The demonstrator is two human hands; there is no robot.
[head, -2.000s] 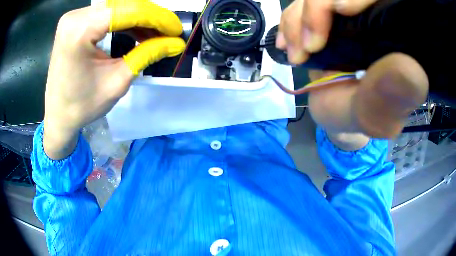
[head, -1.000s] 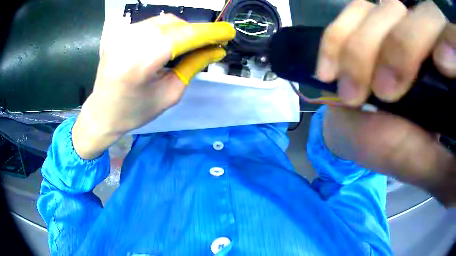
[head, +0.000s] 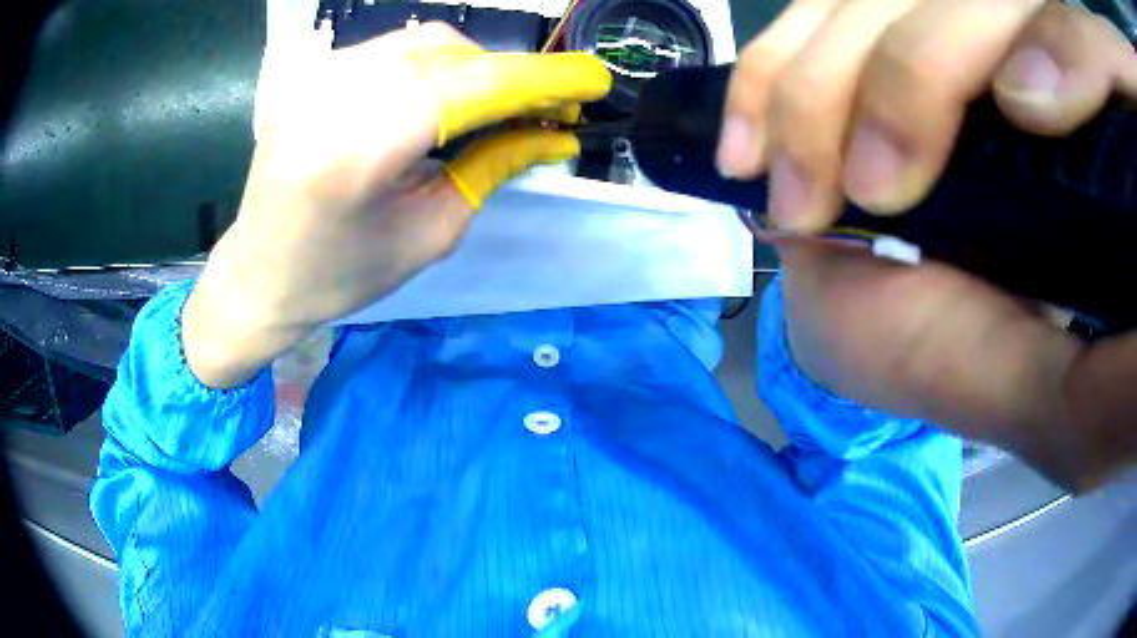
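Note:
The projector housing with black inner parts (head: 436,20) lies at the top of the view, cut off by the edge. The lens assembly (head: 640,40), round with greenish glass, shows at its right. My right hand (head: 910,137) grips the thick black electric screwdriver (head: 686,131), its front end pointing left, just below the lens. My left hand (head: 374,175), with yellow finger cots, has its thumb and finger close together at the screwdriver's front end. Whether they pinch something small is hidden. A thin lead with a white connector (head: 895,249) hangs below the screwdriver.
A white protective sheet (head: 561,256) lies under the housing and extends towards my blue smock. The dark green bench (head: 125,137) is at the left. Clear plastic material (head: 284,418) shows below my left wrist.
The screwdriver has moved left, over the parts below the lens. My left hand has moved right, from the left part of the housing to the screwdriver's front end. The housing has shifted slightly right and up.

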